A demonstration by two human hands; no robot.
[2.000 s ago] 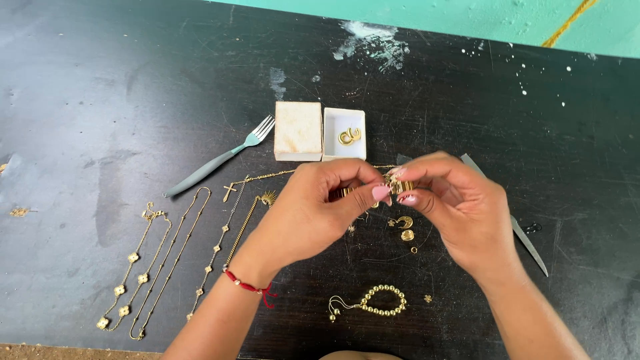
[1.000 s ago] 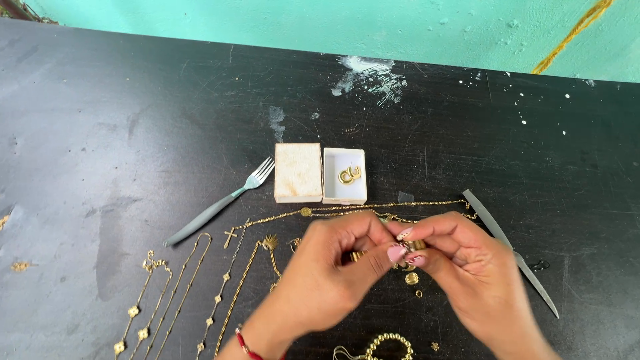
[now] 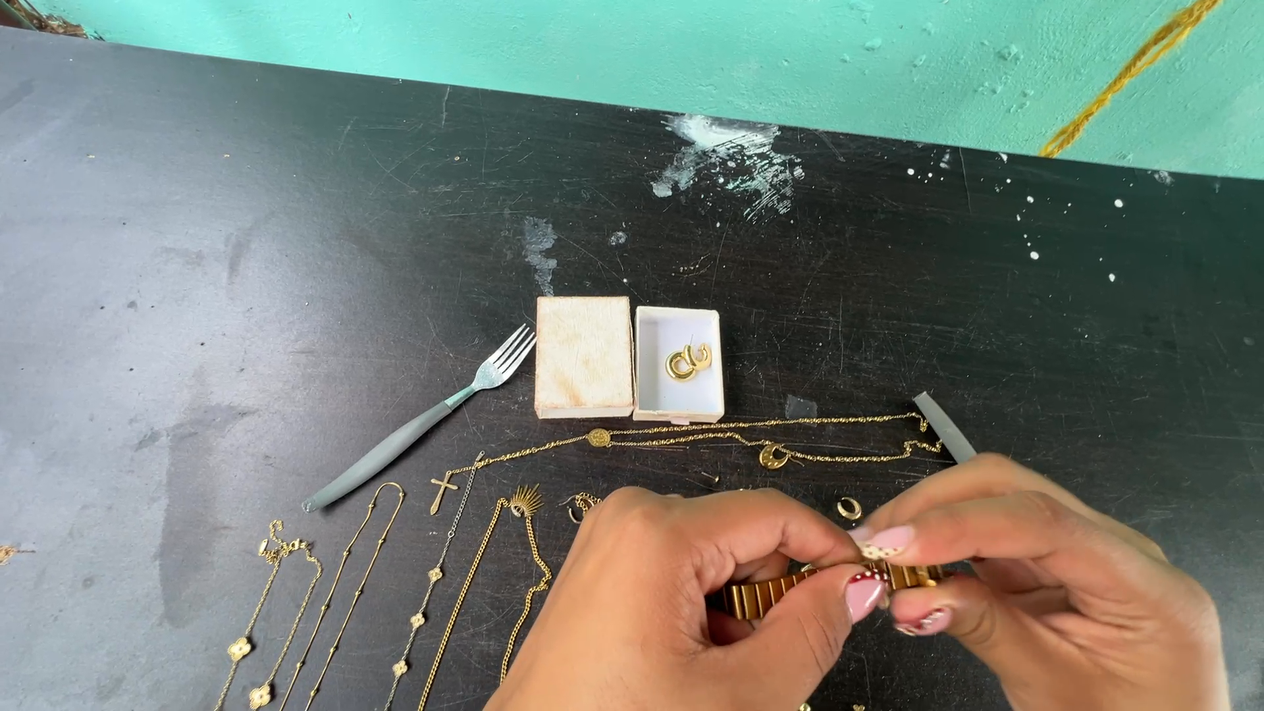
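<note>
My left hand (image 3: 681,602) and my right hand (image 3: 1057,583) meet at the lower right, both pinching a gold-coloured metal link band (image 3: 758,596), possibly a watch band. Its links show inside my left hand and between my right fingertips; the part at the join is hidden by my fingers. Behind my hands lies a gold chain with a cross pendant (image 3: 442,492) and a round medallion (image 3: 598,437). A gold hoop earring (image 3: 773,455) touches the chain, and a small gold ring-shaped piece (image 3: 848,509) lies near my right fingers.
A fork (image 3: 395,446) lies left of a closed-looking box lid (image 3: 583,357) and an open white box (image 3: 679,400) holding gold earrings (image 3: 683,362). Several necklaces, one with a sunburst pendant (image 3: 525,502), lie at lower left. A knife (image 3: 944,428) is partly behind my right hand.
Both hands have stayed together on the band, while the fingers have shifted their hold. The view has moved, so the bead bracelet seen earlier is out of sight.
</note>
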